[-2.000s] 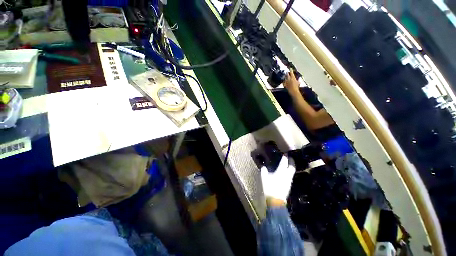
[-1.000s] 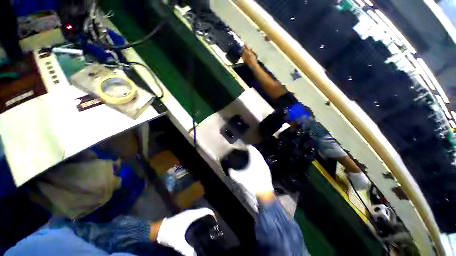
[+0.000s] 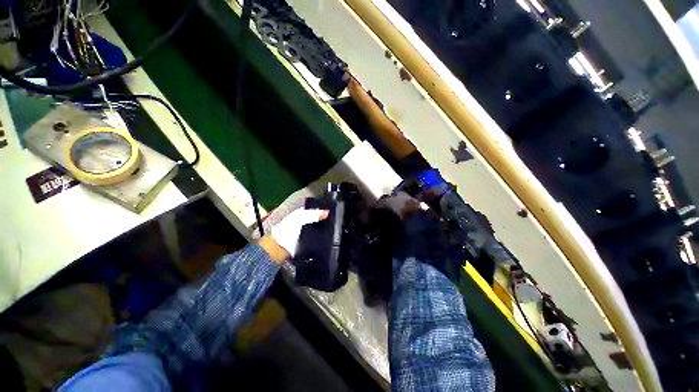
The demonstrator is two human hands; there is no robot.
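Observation:
My left hand [image 3: 290,231], in a white glove, grips the left side of a black block-shaped part [image 3: 320,249] over the pale sheet [image 3: 345,310] on the belt. More black parts [image 3: 372,237] lie against its right side; their outlines merge. My right sleeve [image 3: 431,325] reaches up into these dark parts. My right hand is hidden or lost in the dark there, so its grip cannot be told.
The green belt [image 3: 207,92] runs up to the left, with a black cable hanging over it. A yellow tape roll [image 3: 104,156] lies on a metal plate on the left table. Another person's forearm [image 3: 379,122] reaches to black parts across the belt. Large black socket shapes fill the right.
My left hand has moved up from the lower edge to the sheet with a black part. My right hand has moved forward among the dark parts and its white glove no longer shows. The view has shifted right.

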